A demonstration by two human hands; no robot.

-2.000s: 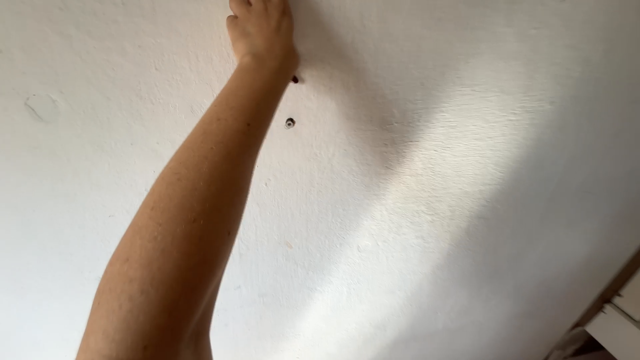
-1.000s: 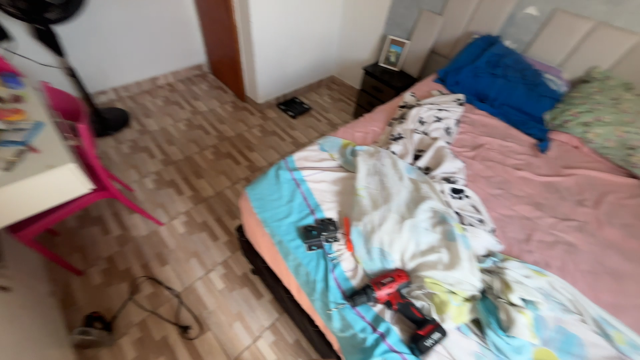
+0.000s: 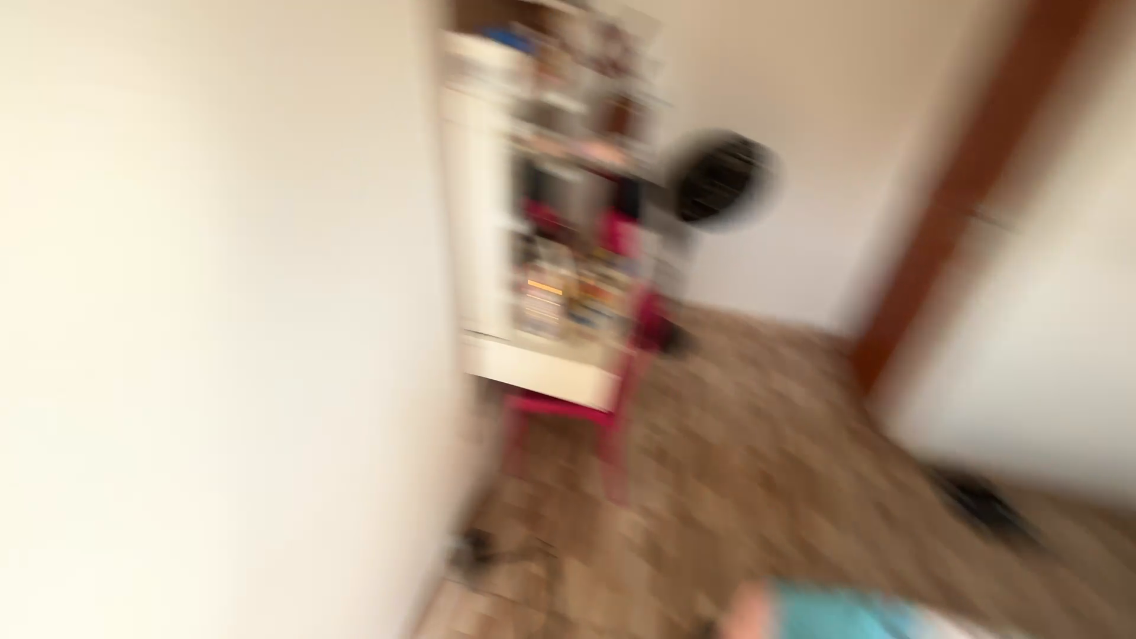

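Note:
Neither of my hands shows in the head view, which is strongly blurred. A white wall [image 3: 222,311] fills the left side. Beyond its edge stands a white dressing table [image 3: 541,371] crowded with small items too blurred to name. A pink chair [image 3: 559,406] is at the table, its legs on the floor. Behind them is a round black fan [image 3: 721,177]. At the bottom edge, a corner of the bed with a turquoise cover [image 3: 834,612] comes into view. The red cordless drill seen on the bed earlier is out of view.
Brown patterned floor tiles [image 3: 710,497] run between the wall and the bed. A dark object with a cable [image 3: 475,550] lies on the floor by the wall. Another flat black object [image 3: 985,506] lies at the right, near a reddish-brown door frame [image 3: 958,195].
The view has swung widely, from the wall to the bed and then toward the dressing table. My raised arm, seen against the wall two seconds ago, has left the view.

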